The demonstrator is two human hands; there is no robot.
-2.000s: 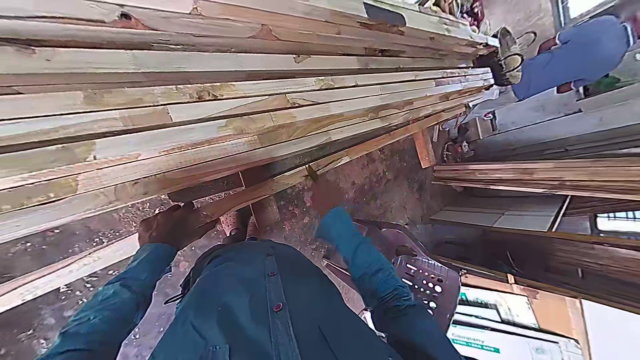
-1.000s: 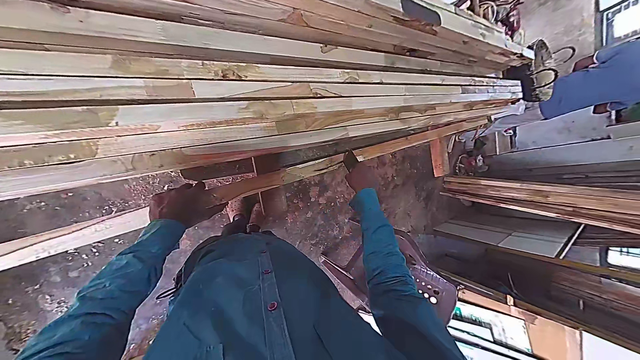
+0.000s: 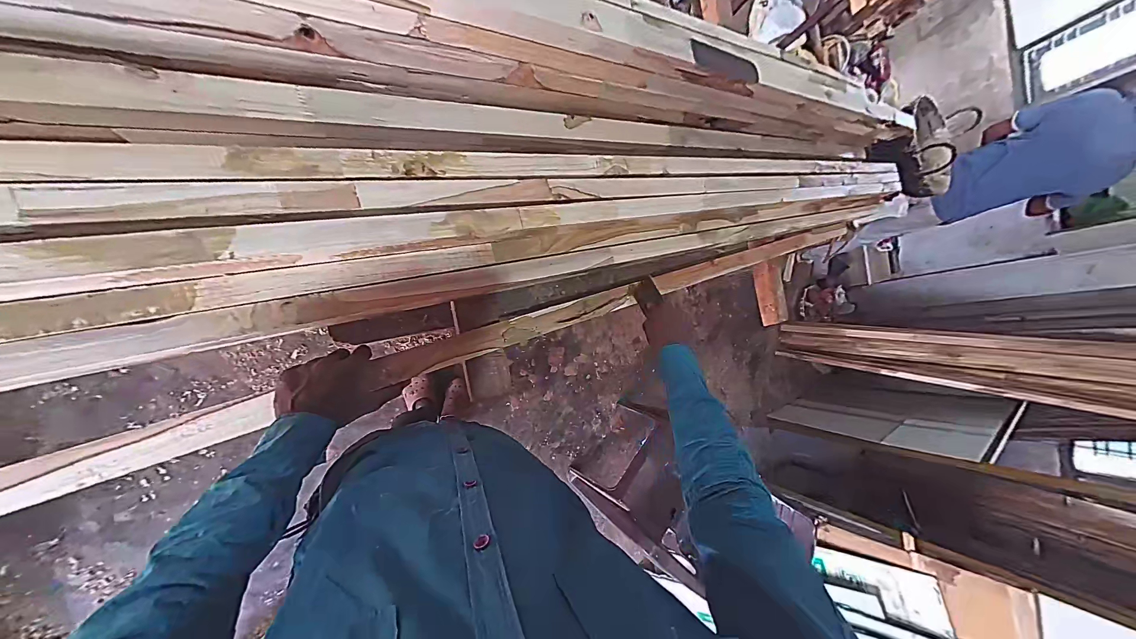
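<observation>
A long wooden board [image 3: 555, 319] runs slantwise across the view, in front of my body and below a row of long timber boards [image 3: 399, 164]. My left hand [image 3: 327, 387] is closed around it at the left, near my waist. Farther right along the same board is my right hand [image 3: 664, 321], with a small dark flat thing [image 3: 645, 293] at its fingers, against the board's edge; what this is cannot be told. My bare feet or open footwear show just under the board.
A brown plastic chair [image 3: 635, 470] stands by my right arm. More boards [image 3: 958, 364] are stacked at the right. A wooden support piece [image 3: 769, 293] sticks out under the row's far end. A person in blue [image 3: 1047, 160] is at the upper right, beside a bag with handles [image 3: 930, 146].
The view has shifted somewhat. Both hands are on the same board in all the frames, and no grip has plainly changed.
</observation>
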